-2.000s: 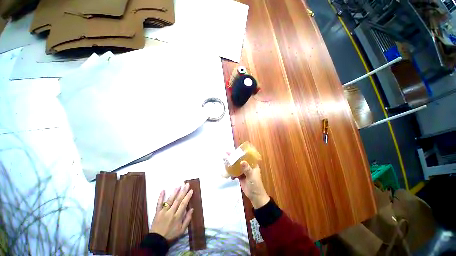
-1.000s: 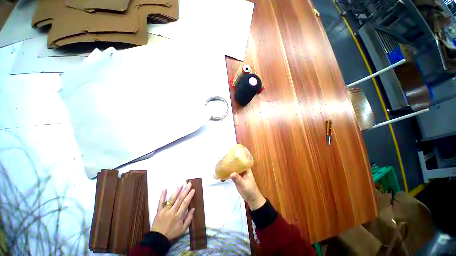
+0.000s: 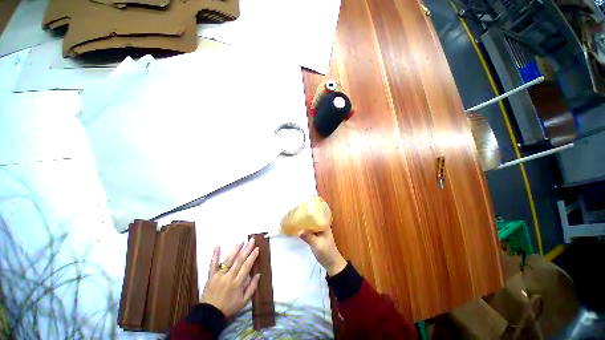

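Note:
My right hand [image 3: 322,246] holds the amber-yellow glue bottle [image 3: 307,216] tilted, its narrower end toward the left, just beyond the top end of a single brown strip [image 3: 263,282]. Whether the tip touches anything cannot be told. My left hand [image 3: 230,279] lies flat, fingers slightly spread, with fingertips at the left edge of that strip. Stacked brown strips [image 3: 159,275] lie to the left of my left hand on the white surface.
A tape roll [image 3: 290,139] lies on the white sheet [image 3: 179,139]. A black thread cone [image 3: 332,114] and small spool stand on the wood's left edge. An orange-handled tool [image 3: 440,172] lies on the wood [image 3: 391,219]. Brown panels [image 3: 126,30] are piled at the far left.
My right hand has moved the glue bottle left and tilted it, from the wood's edge toward the single strip. My left hand has stayed at the strip. The view has shifted slightly.

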